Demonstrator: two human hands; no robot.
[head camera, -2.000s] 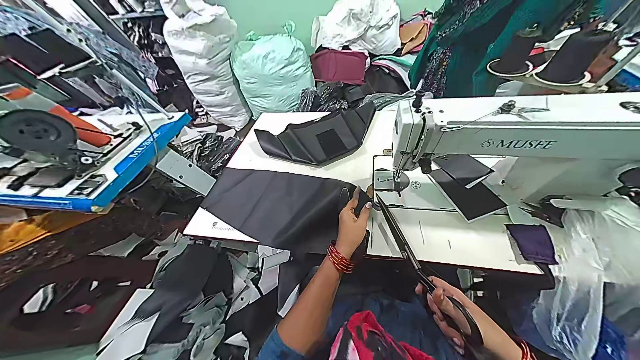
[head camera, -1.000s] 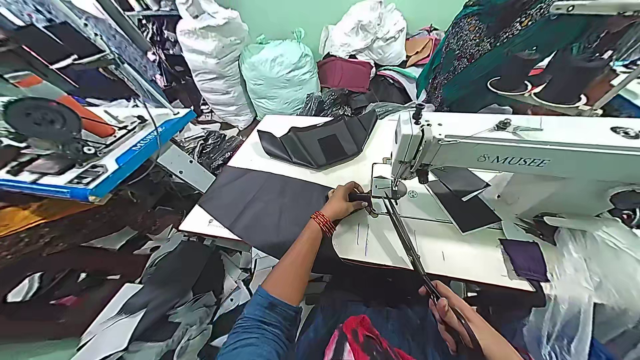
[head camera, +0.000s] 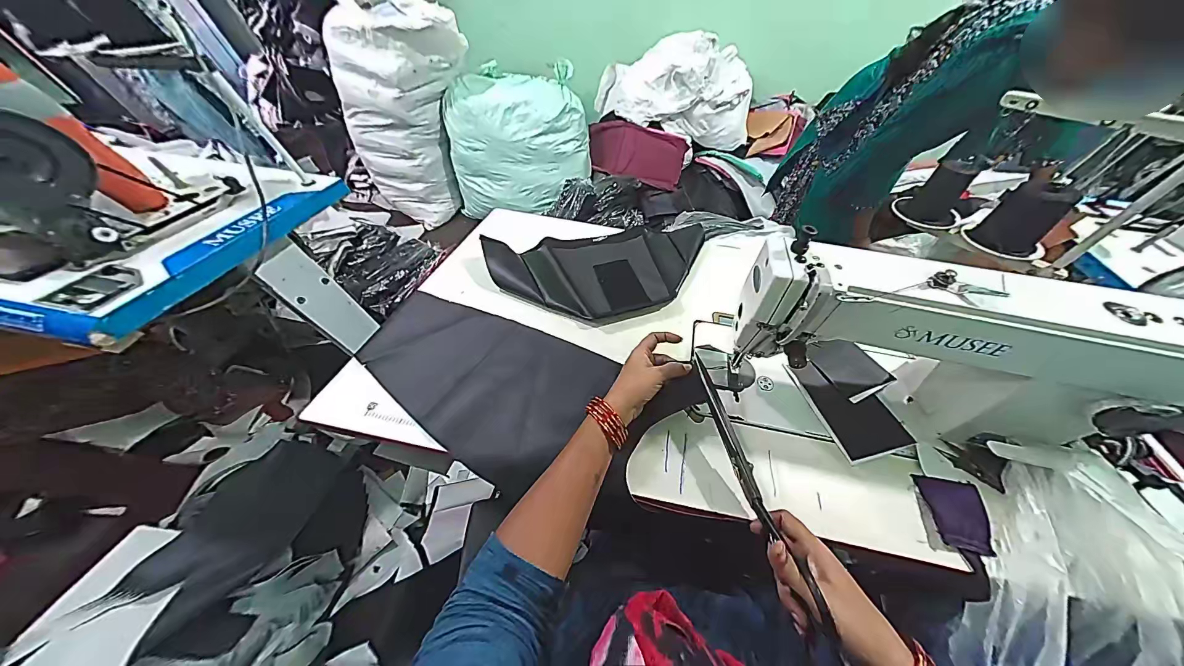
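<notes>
My right hand (head camera: 797, 564) grips the handles of long black scissors (head camera: 740, 462) at the lower right. Their blade tips point up and away, beside my left fingers and the sewing machine's needle area (head camera: 737, 368). My left hand (head camera: 652, 372), with red bangles at its wrist, pinches the edge of a large black sheet of material (head camera: 509, 384). This sheet lies over the white machine table (head camera: 359, 400) and hangs past its front edge. Behind it rests a folded black piece with a dark rectangular patch (head camera: 597, 268).
The white sewing machine arm (head camera: 1008, 342) spans the right, with black pieces (head camera: 853, 407) beneath it. A purple piece (head camera: 957, 514) lies at the table's right edge, near clear plastic (head camera: 1064, 546). Another machine table (head camera: 259, 227) stands left. A person in green (head camera: 860, 139) is behind.
My left hand has moved up and away from me along the black sheet since the frame one second ago. The scissors remain in my right hand.
</notes>
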